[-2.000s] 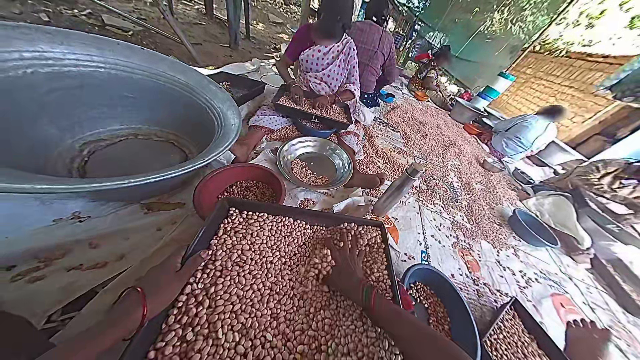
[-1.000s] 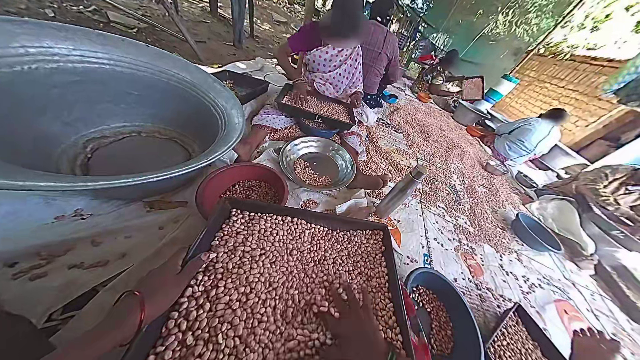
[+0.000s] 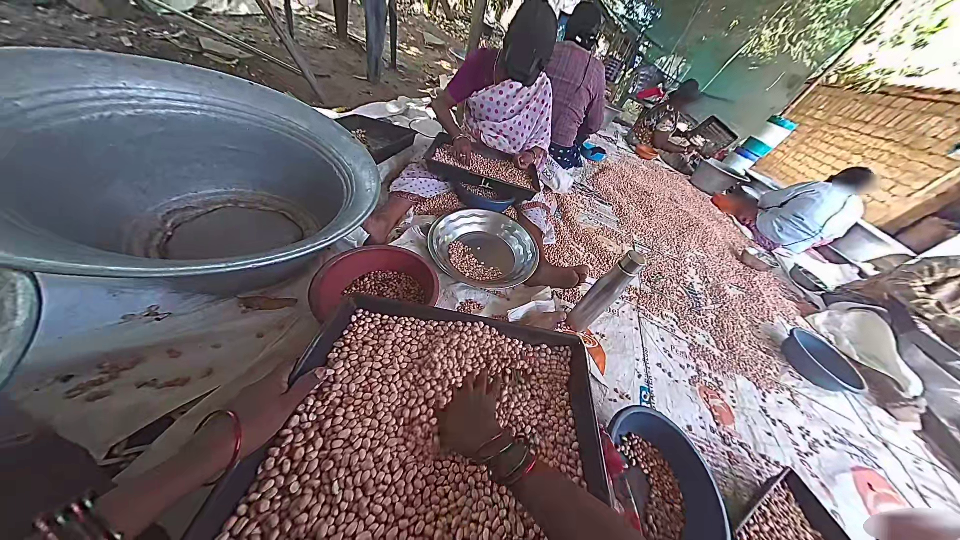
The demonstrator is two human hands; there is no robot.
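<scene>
A dark rectangular tray (image 3: 590,420) full of shelled, reddish nuts or seeds (image 3: 375,420), which look like peanuts, lies before me. My right hand (image 3: 471,420) rests on the nuts right of the middle, its fingers partly sunk among them and pointing away from me. Whether it holds any does not show. At the tray's left rim is my left hand (image 3: 301,382), fingertips over the edge and the rest hidden or blurred. A red bowl (image 3: 324,289) with more nuts touches the far left side, beside a steel bowl (image 3: 517,262). Bangles circle both wrists.
A large metal basin (image 3: 330,202) stands at left. A steel bottle (image 3: 604,292) leans beyond the tray. Blue bowl (image 3: 705,465) and another dark tray (image 3: 810,502) hold nuts at right. A person (image 3: 510,112) sits opposite with a tray; several others sit around nuts spread over the sheet (image 3: 750,442).
My right hand has moved away from me over the nuts since one second ago, from the tray's near right part. My left hand stays at the left rim.
</scene>
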